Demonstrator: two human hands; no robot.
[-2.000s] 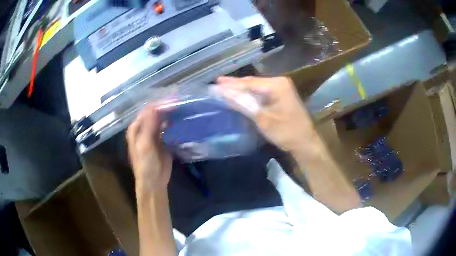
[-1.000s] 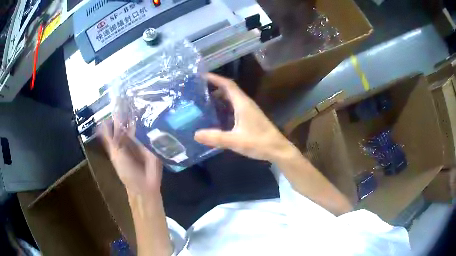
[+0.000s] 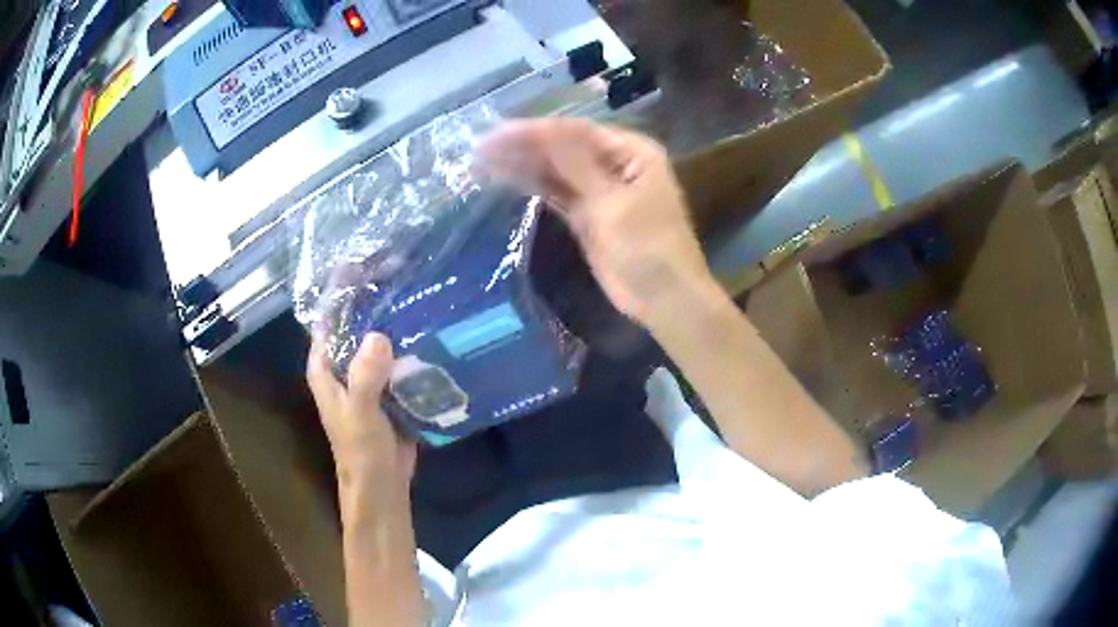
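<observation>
A dark blue smartwatch box [image 3: 490, 355] in a loose clear film bag [image 3: 399, 202] is at the near edge of the sealer [image 3: 368, 135]. The watch picture and light blue patch face up. My left hand [image 3: 368, 398] holds the box's left side, thumb on top. My right hand [image 3: 601, 202] is slightly blurred at the bag's upper right, fingers curled at the film; whether they pinch it is unclear. The film lies over the sealing jaws [image 3: 264, 263] and hides part of them.
The supply carton [image 3: 1018, 282] at right holds several bagged blue boxes [image 3: 944, 361]. The scrap carton [image 3: 797, 116] at upper right holds crumpled film [image 3: 772, 76]. A brown carton [image 3: 159, 527] at lower left has some blue at its bottom. A grey bin [image 3: 74, 380] stands at left.
The box has turned from a blurred edge-on view to face up, its lettering now showing. My right hand has moved from the box's right side up to the film. My left hand now grips the left side.
</observation>
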